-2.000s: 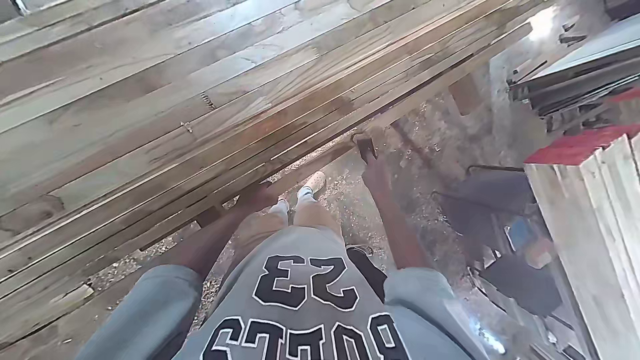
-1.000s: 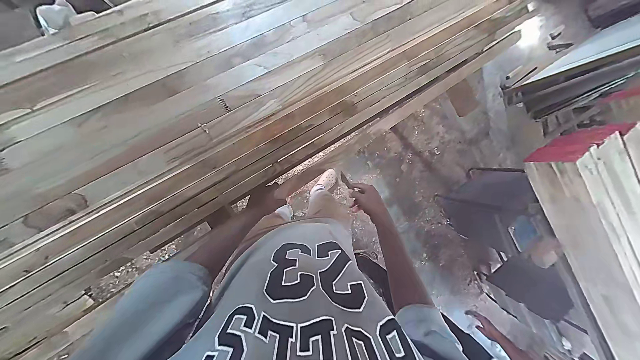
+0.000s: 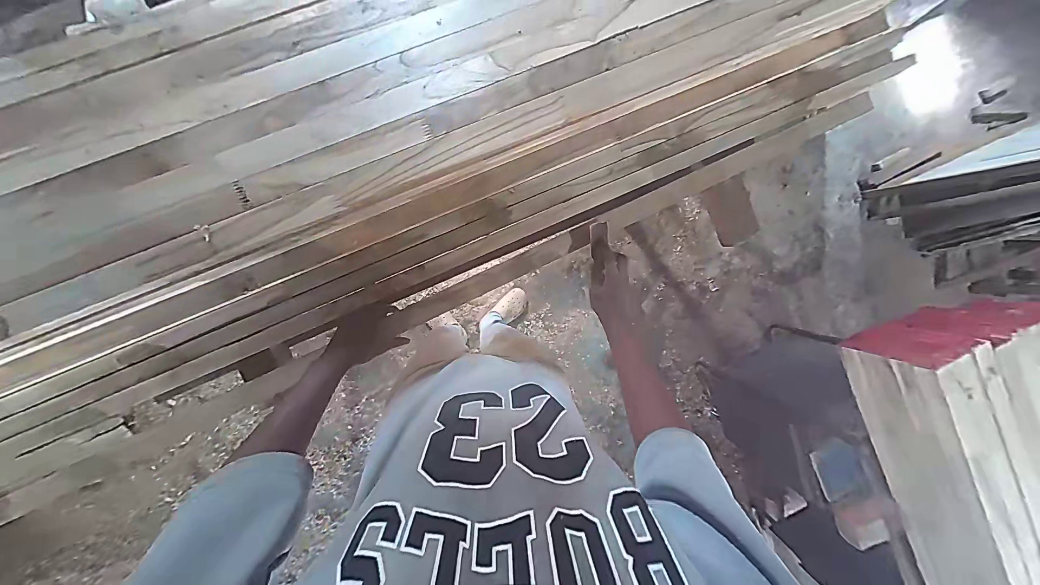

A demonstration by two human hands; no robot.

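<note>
A wide stack of long wooden boards (image 3: 341, 146) runs diagonally across the upper half of the head view. My left hand (image 3: 366, 333) rests at the near edge of the stack, its thumb apart, with its fingers partly hidden at the outer boards. To the right, my right hand (image 3: 609, 268) reaches up to the outermost board (image 3: 674, 191), fingertips at its edge. Whether either hand grips a board cannot be told. A narrow gap shows between the outer board and the rest of the stack, between my hands.
At the right stands a bundle of upright boards with red-painted ends (image 3: 942, 333). Behind it lies a pile of dark sheets or boards (image 3: 959, 203). A dark chair-like object (image 3: 764, 398) is beside the bundle. Wood chips cover the ground (image 3: 561, 333) around my feet.
My right hand has moved from near my legs up to the edge of the board stack. Another hand, seen at the lower right a second ago, is out of view.
</note>
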